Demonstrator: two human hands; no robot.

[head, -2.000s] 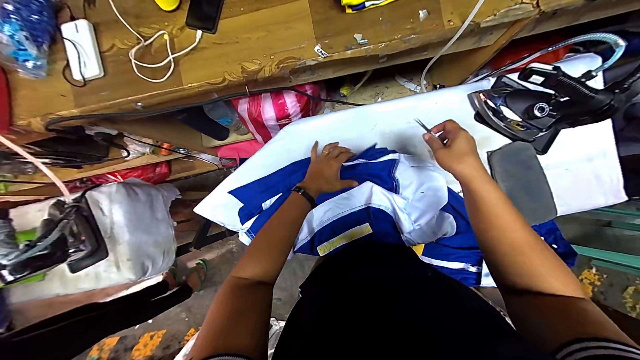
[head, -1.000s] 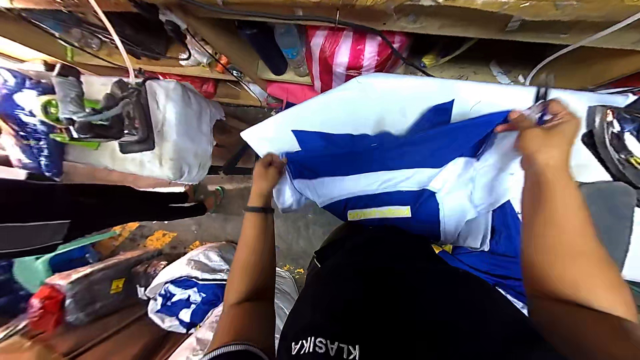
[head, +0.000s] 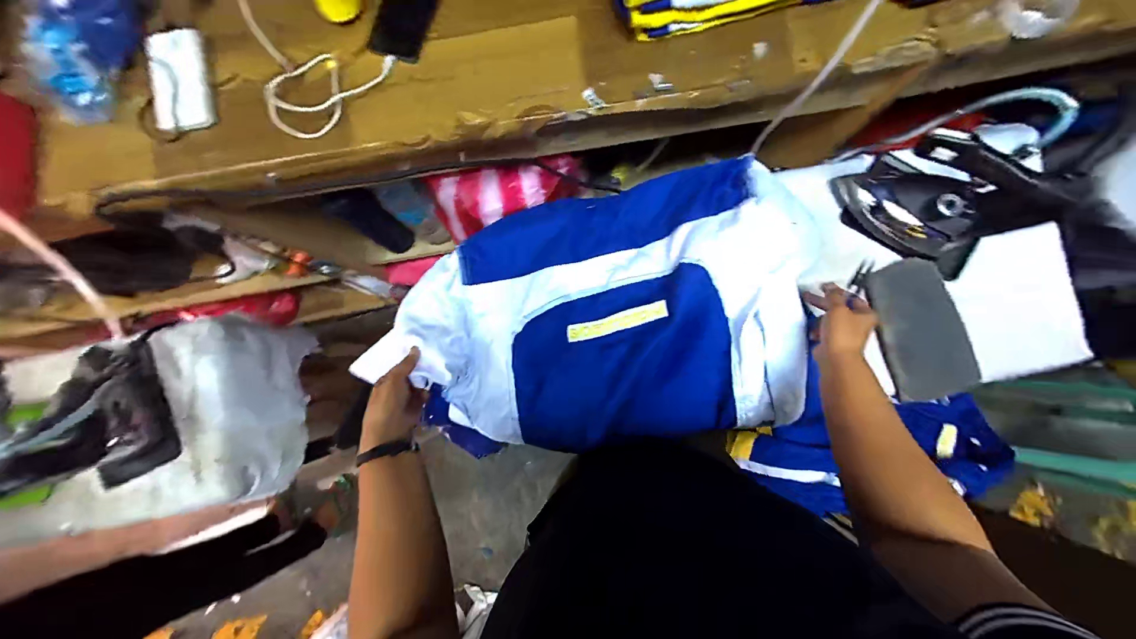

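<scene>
A blue and white garment (head: 621, 382) with a yellow lettered strip lies spread across the white ironing board (head: 1029, 311). My left hand (head: 395, 399) is at the garment's left end, its fingers by the white edge; whether they pinch cloth or the board's tip is unclear. At the garment's right side, my right hand (head: 843, 324) has a small metal pointed tool (head: 861, 275), perhaps thread snips, between its fingers. Just right of that hand lies a grey pad (head: 923, 328), with a black iron (head: 941, 200) beyond it. More blue cloth (head: 950, 444) hangs below the board.
A wooden table (head: 497, 71) runs along the far side, holding a phone (head: 404, 27), a white cable (head: 302, 106), a white power bank or adapter (head: 180, 80) and folded yellow-edged cloth (head: 701, 13). Another iron (head: 124, 408) stands on a covered board at left, near a person's dark-clothed leg (head: 177, 568).
The garment, lifted between my hands a second ago, now lies spread over the board with its lettered strip facing up. My left hand has moved to its left end. The view has swung back right.
</scene>
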